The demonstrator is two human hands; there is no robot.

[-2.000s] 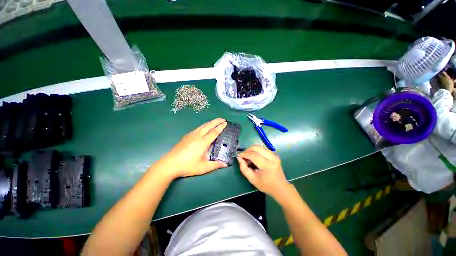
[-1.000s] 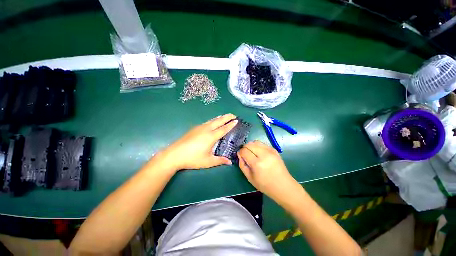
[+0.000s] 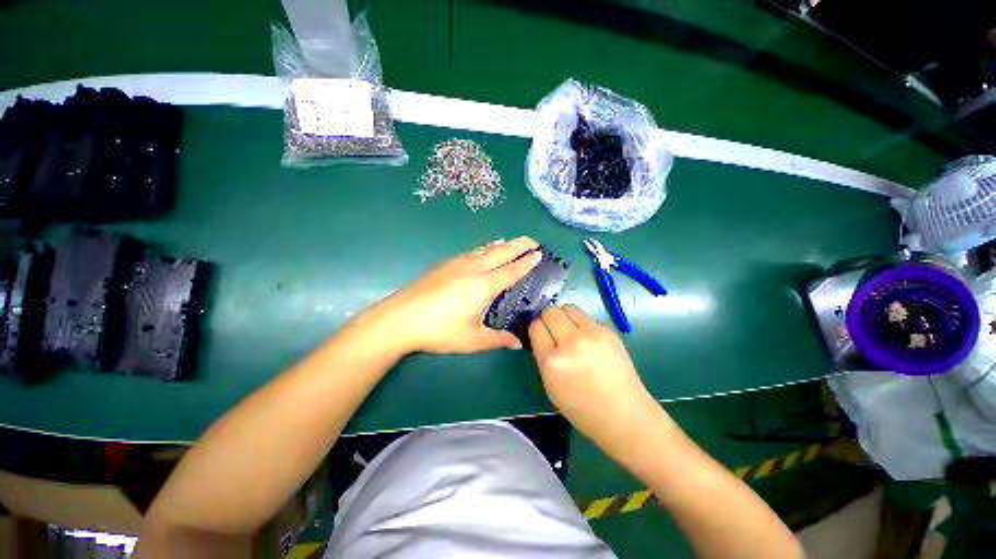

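Note:
A black plastic housing (image 3: 531,290) with a ribbed face is tilted over the green bench in front of me. My left hand (image 3: 464,297) grips it from the left, fingers over the top edge and thumb at the lower edge. My right hand (image 3: 576,352) has its fingertips pinched together at the housing's lower right edge. Whether a small part is between those fingertips is hidden. Blue-handled cutters (image 3: 618,286) lie with handles spread, right of the housing.
A pile of small metal pieces (image 3: 462,174) lies behind my hands, between a labelled bag (image 3: 340,118) and an open bag of black parts (image 3: 600,161). Stacked housings (image 3: 161,317) stand at the left. A purple basket (image 3: 913,318) and a white fan (image 3: 961,207) are at the right.
The view has shifted, so the bench things sit further right and mostly higher. The housing is tilted further clockwise in my left hand. My right fingertips have closed in against its edge.

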